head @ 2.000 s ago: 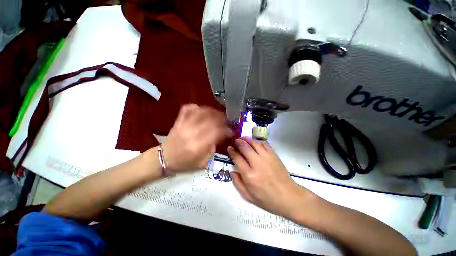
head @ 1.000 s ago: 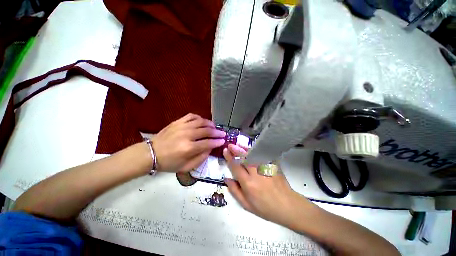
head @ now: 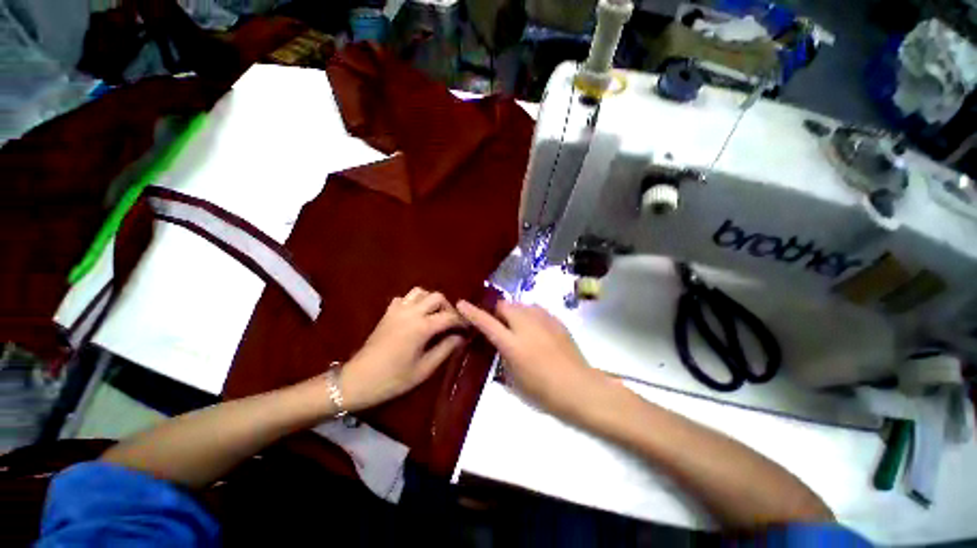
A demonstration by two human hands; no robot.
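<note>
The rust-brown garment panel (head: 354, 257) lies left of the machine head and hangs over the table's front edge. My left hand (head: 409, 340) rests on it, fingers bent and gripping the cloth near the foot. My right hand (head: 534, 348) is beside it, fingertips on the same cloth edge. The brother sewing machine (head: 686, 182) has a lit needle area (head: 525, 268) just beyond my fingers; the foot is blurred by glare. A pale interfacing end (head: 377, 458) hangs below my left wrist. The zipper cannot be made out.
A brown strip with a white middle (head: 230, 232) curls on the table's left, beside a long green strip (head: 139, 198). Black scissors (head: 729, 332) lie under the machine arm. A green-handled tool (head: 892, 455) lies at the right. A folded brown flap (head: 370, 96) is at the panel's top.
The view has shifted back and shows more. The brown panel now extends toward me over the table's front edge, under both hands. Both hands remain close together near the needle area.
</note>
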